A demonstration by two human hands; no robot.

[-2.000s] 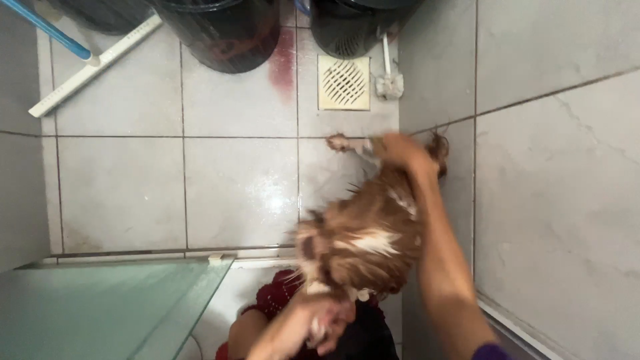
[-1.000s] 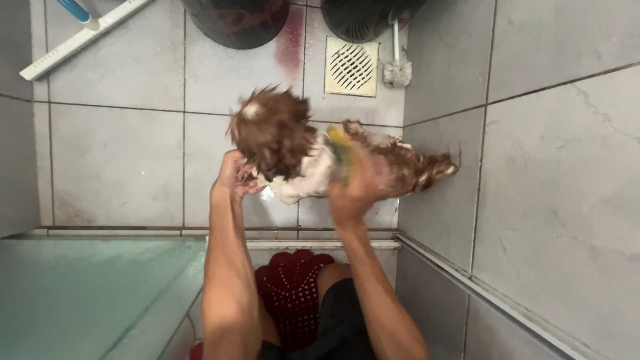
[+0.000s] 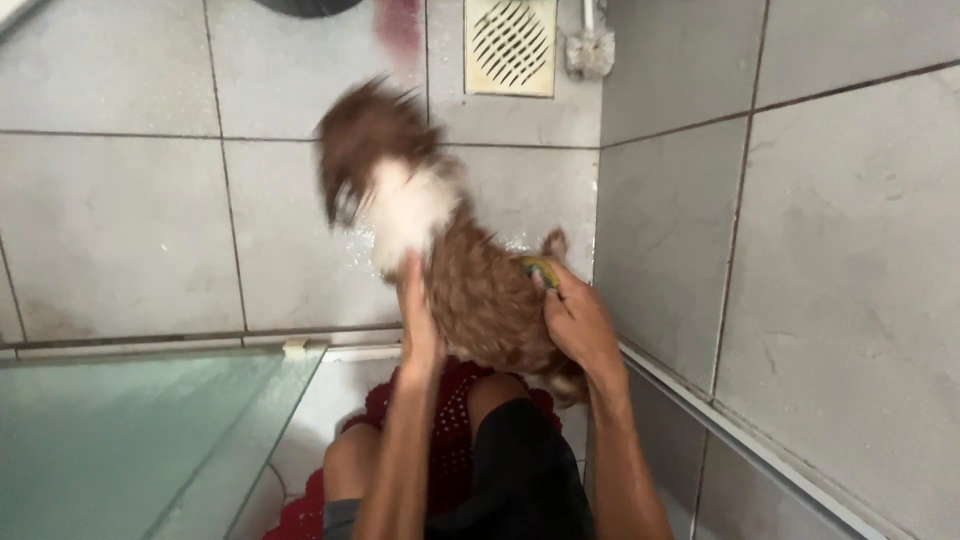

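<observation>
A wet brown and white dog (image 3: 487, 292) stands on the grey floor tiles, its blurred head up and to the left, its hindquarters at the lower right. My left hand (image 3: 418, 311) rests against the dog's chest or shoulder side, with the fingers partly hidden by fur. In my right hand (image 3: 581, 307), at the dog's rear flank, is a small yellow and dark green object (image 3: 541, 271), perhaps a sponge or brush; the fingers cover most of it. One paw shows just above that hand.
A floor drain grate (image 3: 511, 49) and a toilet brush (image 3: 589, 54) lie ahead near the tiled right wall (image 3: 847, 225). A black bucket (image 3: 311, 6) is at the top edge. A glass panel (image 3: 135, 442) fills the lower left. A red perforated mat (image 3: 450, 420) lies under my legs.
The dog has turned between the frames; its hindquarters are now nearer me. My right hand has moved from its middle to its rear with the yellow and green object. The view is now closer.
</observation>
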